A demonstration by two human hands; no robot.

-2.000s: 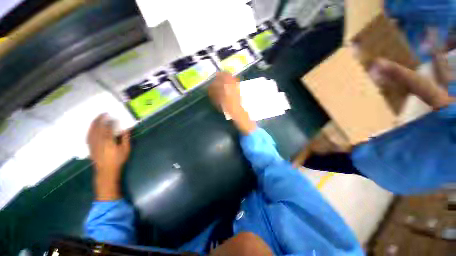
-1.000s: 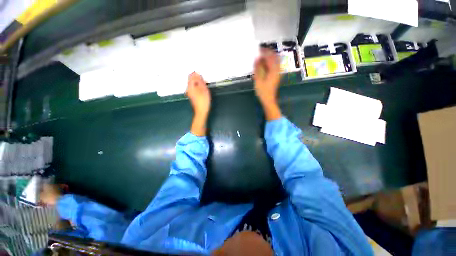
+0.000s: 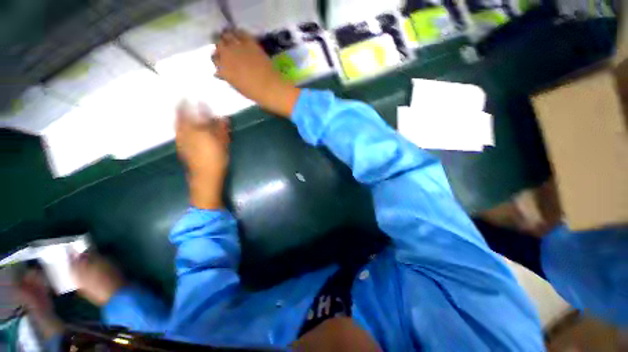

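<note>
My right hand (image 3: 244, 65) lies over the upper right part of a white card insert (image 3: 217, 96) in a box of the row. My left hand (image 3: 202, 134) is at the insert's lower front edge, its fingertips blurred over the white. Whether either hand grips the card cannot be told. To the right are uncovered white boxes with a lime-green packet (image 3: 366, 58) at the front and black accessories (image 3: 357, 29) behind. To the left the boxes (image 3: 82, 137) are covered in white. A stack of inserts (image 3: 447, 117) lies on the bench at right.
The dark green bench (image 3: 296, 206) runs below the boxes. Another worker's hand (image 3: 96, 276) holds a white item at the lower left. A brown carton (image 3: 585, 151) and another blue sleeve (image 3: 585, 275) are at right. White box lids stand along the back.
The view has turned and shifted, so the box row now slopes. Both hands are now closer together at one box, my right hand higher than my left. The other worker's white item shows larger.
</note>
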